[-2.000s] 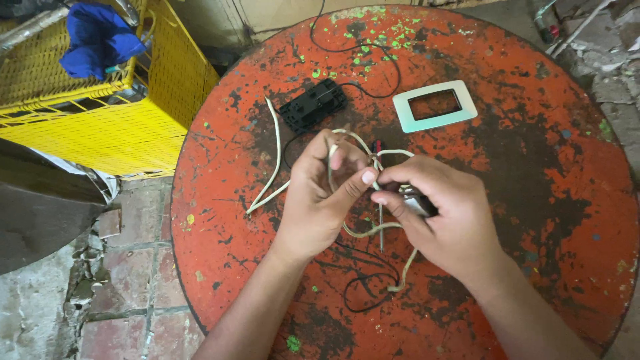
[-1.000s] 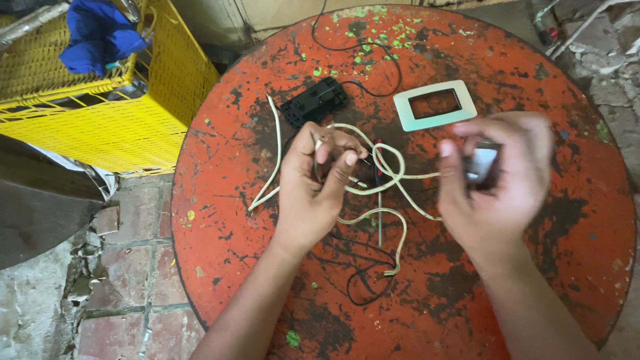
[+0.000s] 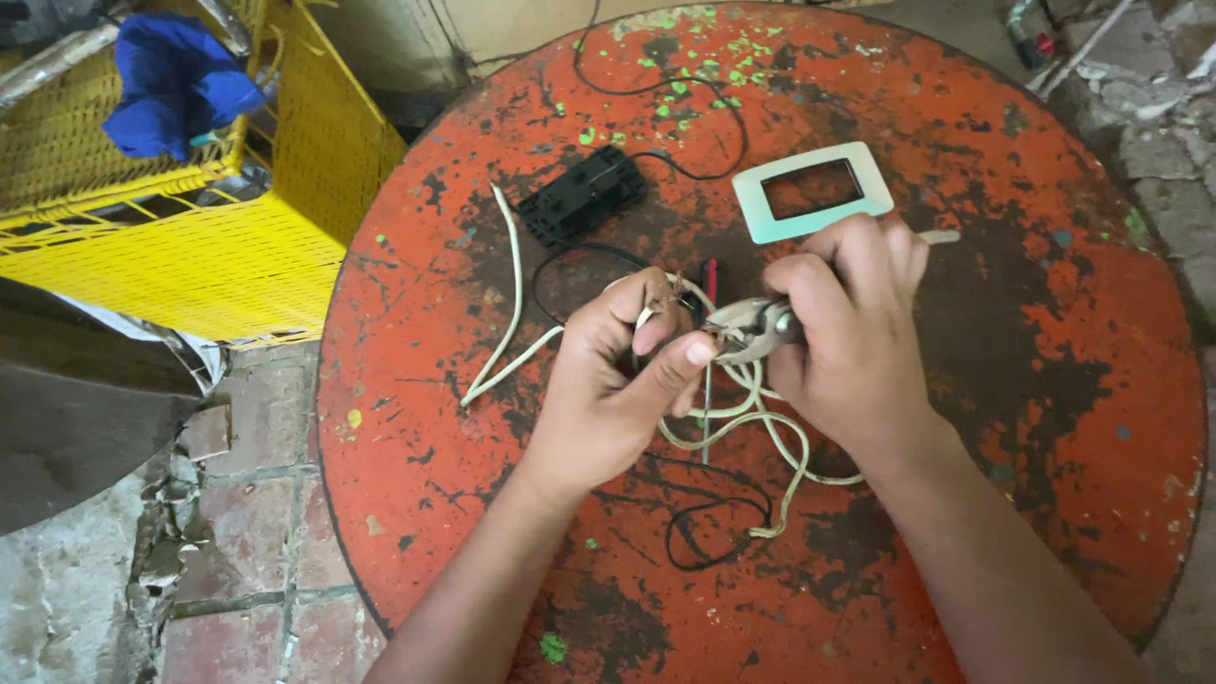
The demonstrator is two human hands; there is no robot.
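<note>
My left hand point(image 3: 627, 375) pinches the end of a white electrical cable, with bare copper strands showing at the fingertips. My right hand point(image 3: 850, 328) grips a pair of pliers point(image 3: 750, 328), whose jaws are at the wire beside my left thumb. The rest of the white cable point(image 3: 793, 456) loops on the round table under both hands. A screwdriver with a red and black handle point(image 3: 711, 275) lies beneath them, partly hidden. Up and left of my hands is a black plastic socket or switch module point(image 3: 584, 195). A pale rectangular cover plate point(image 3: 812, 223) rests beyond my right hand.
The round red table point(image 3: 456, 503) has worn, chipped paint. A thin black wire point(image 3: 746, 142) curves across its far part, and more black wire point(image 3: 670, 541) is coiled nearer. At the left stands a yellow woven basket point(image 3: 180, 266) with a blue cloth point(image 3: 176, 85) on its edge.
My right hand, away from my left one second ago, has come back beside it with the pliers. The pliers' jaws now meet the wire at my left fingertips.
</note>
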